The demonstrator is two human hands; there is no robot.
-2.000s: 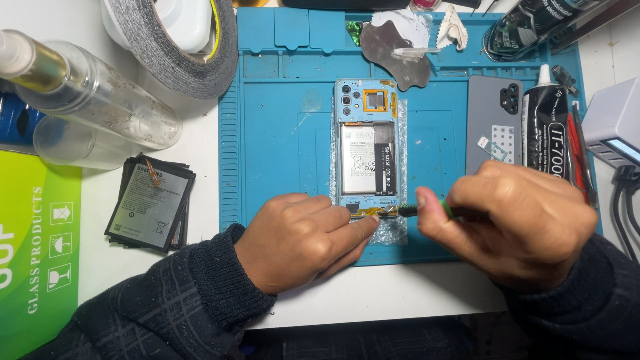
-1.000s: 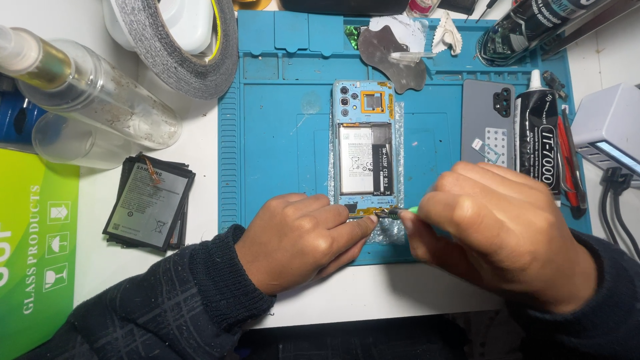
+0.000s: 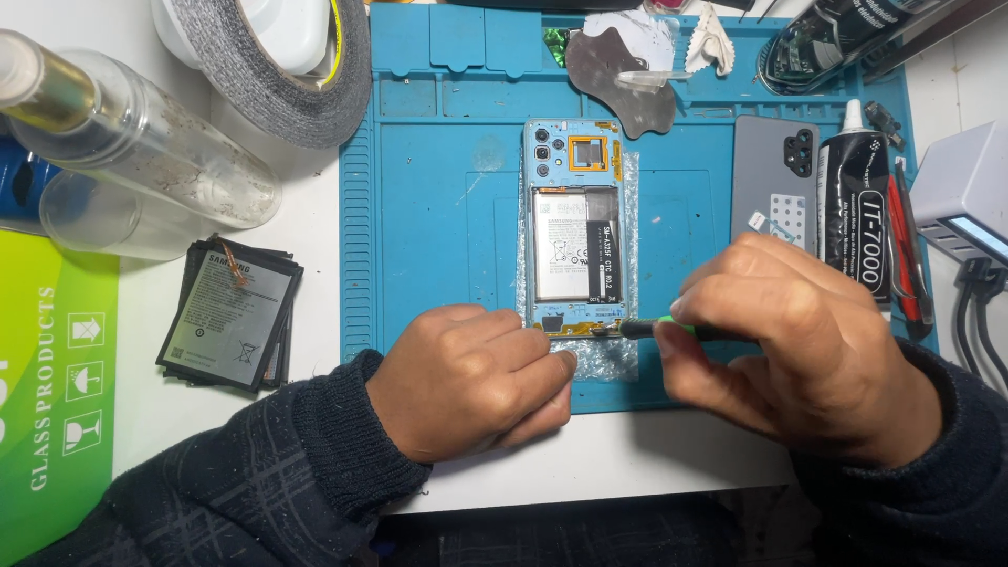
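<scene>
An opened smartphone (image 3: 579,311) with its battery (image 3: 561,252) exposed lies on a strip of bubble wrap (image 3: 606,362) on the blue silicone repair mat (image 3: 441,236). My left hand (image 3: 476,378) is closed at the phone's lower left corner, its curled fingers against that edge; whether it grips the phone cannot be made out. In my right hand (image 3: 795,354) a screwdriver with a dark and green handle (image 3: 673,321) is pinched between thumb and fingers, lying nearly level. Its tip reaches the bottom part of the phone, near the right corner.
Loose batteries (image 3: 224,315) are stacked left of the mat, below a clear spray bottle (image 3: 150,142) and a tape roll (image 3: 276,94). A grey phone back cover (image 3: 776,173), a black glue tube (image 3: 854,205), tweezers (image 3: 912,260) and a white charger (image 3: 965,181) stand or lie right.
My left hand has shifted slightly left and down from the phone's bottom edge, uncovering more of it. My right hand still holds the screwdriver, which now lies flatter, with more of its shaft end in view.
</scene>
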